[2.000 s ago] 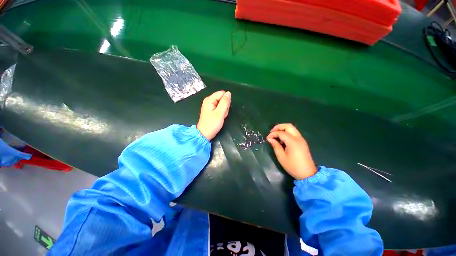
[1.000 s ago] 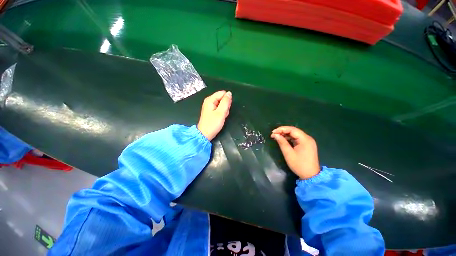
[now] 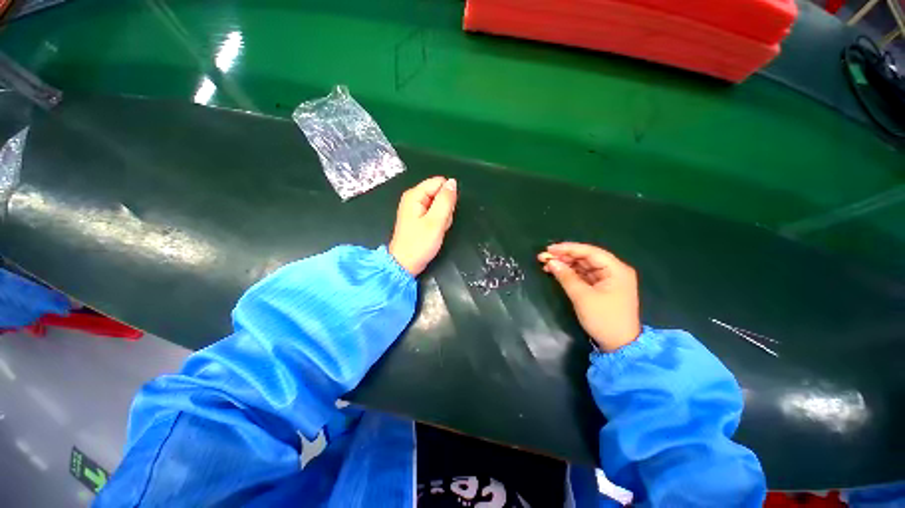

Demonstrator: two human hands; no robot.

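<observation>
A loose pile of tiny dark and silvery pieces point(image 3: 498, 272) lies on the dark green mat between my hands. My left hand point(image 3: 424, 224) rests left of the pile with its fingers curled in; whether it holds something is hidden. My right hand point(image 3: 593, 288) is just right of the pile, thumb and forefinger pinched together; any piece between the tips is too small to tell. A clear bag of small silvery pieces point(image 3: 349, 144) lies upper left of my left hand. Slim silvery tweezers or picks point(image 3: 745, 336) lie to the right.
Orange-red foam trays point(image 3: 625, 32) stand at the back on the brighter green belt point(image 3: 447, 99). Black coiled cable point(image 3: 873, 84) lies at the back right. Another clear bag point(image 3: 12, 164) shows at the far left edge. The bench edge curves in front of me.
My right hand has moved slightly right, away from the pile, and its fingers have turned a little. My left hand stays nearly still. Faint marks on the belt have shifted left.
</observation>
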